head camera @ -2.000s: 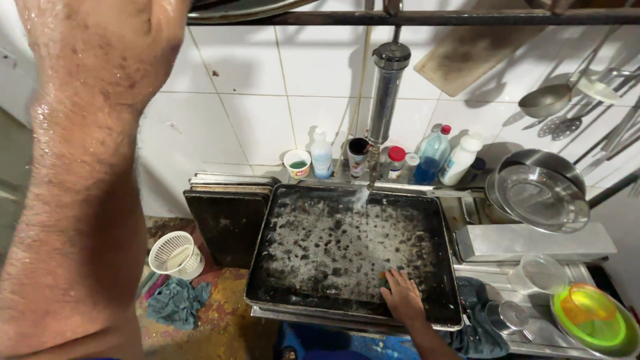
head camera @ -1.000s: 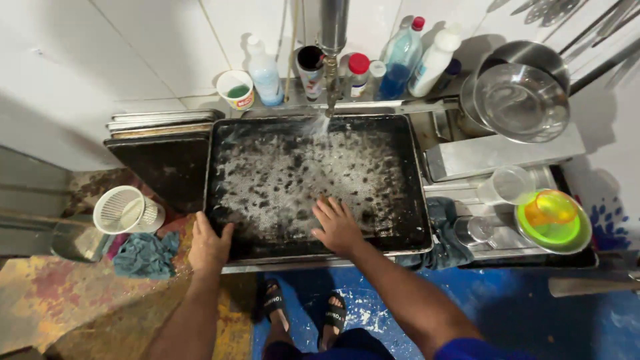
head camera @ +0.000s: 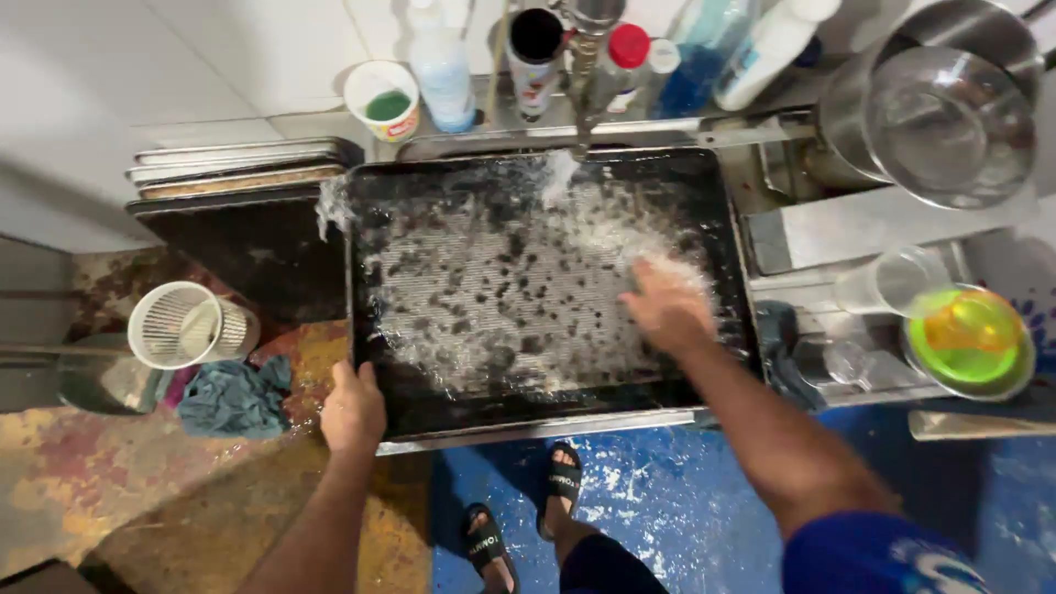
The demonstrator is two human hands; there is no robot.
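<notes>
A large black baking tray [head camera: 528, 289], its floor worn to a speckled, ridged grey, lies over the sink beneath a metal faucet [head camera: 584, 99]. Water runs onto the tray's back part and splashes over its left back corner. My left hand [head camera: 353, 408] grips the tray's left rim near the front corner. On the right part of the tray's wet surface rests my right hand [head camera: 670, 305], blurred, its fingers spread; whether anything lies under the palm cannot be seen.
Several trays [head camera: 239, 165] lean at the left. Below them are a white plastic basket [head camera: 194, 326] and a grey-blue cloth [head camera: 235, 398]. Along the wall stand a tub [head camera: 382, 101] and several bottles [head camera: 441, 66]. At right are a steel pot [head camera: 850, 115], a clear bowl [head camera: 949, 128] and a green bowl [head camera: 965, 338].
My left hand, raised two seconds ago, came down to the tray's left side and now holds its rim. My right hand has moved right across the tray. Water now splashes over the left back corner.
</notes>
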